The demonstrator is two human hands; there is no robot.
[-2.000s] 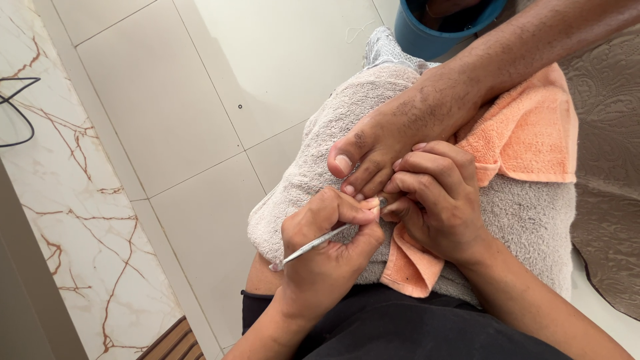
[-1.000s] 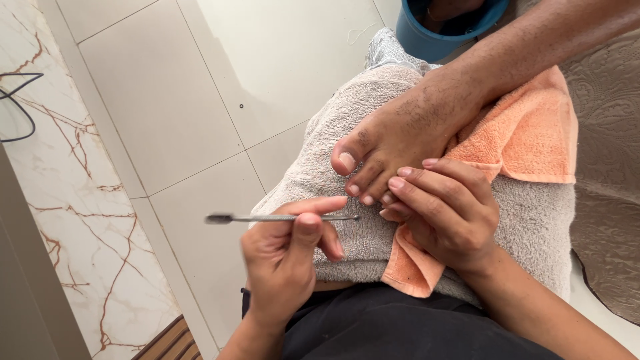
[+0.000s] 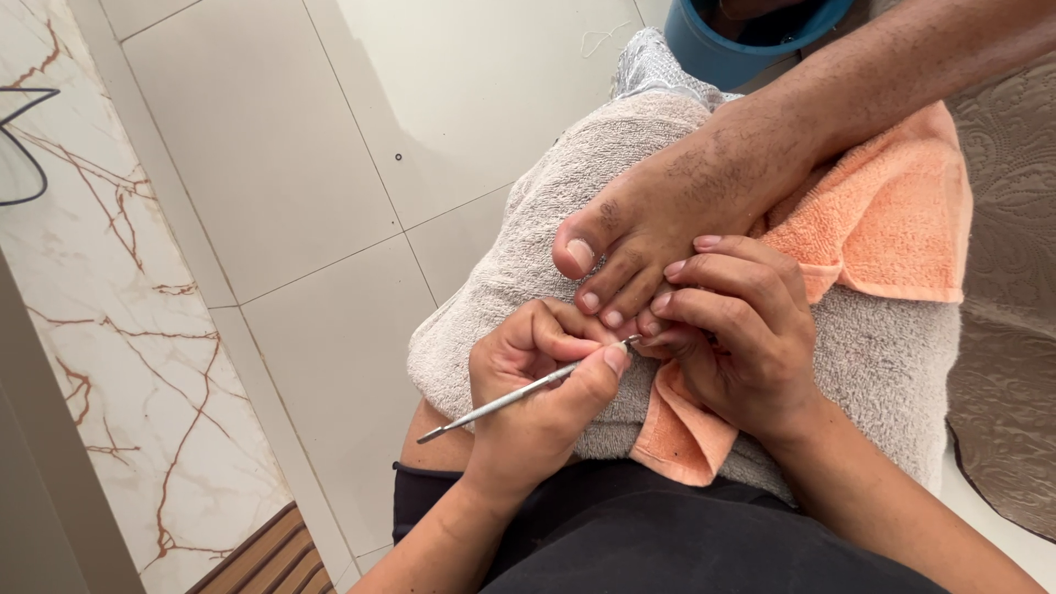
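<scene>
Another person's bare foot (image 3: pixel 685 198) rests on a beige terry towel (image 3: pixel 511 272) over my lap, its toes pointing down and left. My left hand (image 3: pixel 544 371) pinches a thin metal cuticle pusher (image 3: pixel 503 400) between thumb and fingers. One end of the tool is at the nail of a smaller toe (image 3: pixel 649 322); the flat end sticks out to the lower left. My right hand (image 3: pixel 738 330) grips the outer toes, fingers above and thumb below, partly hiding them. Under the foot and my right hand runs an orange towel (image 3: pixel 899 214).
A blue bucket (image 3: pixel 714 54) with a person's other foot partly in it stands at the top. Brown quilted fabric (image 3: pixel 1002 330) lies at the right. Pale floor tiles (image 3: pixel 322 330), a marble-patterned strip (image 3: pixel 165 396), a dark cable (image 3: pixel 37 111) and wooden slats (image 3: pixel 268 553) are on the left.
One second ago my left hand held the tool away from the toes, at their lower left; now it is back against a toe. My right hand has stayed at the outer toes.
</scene>
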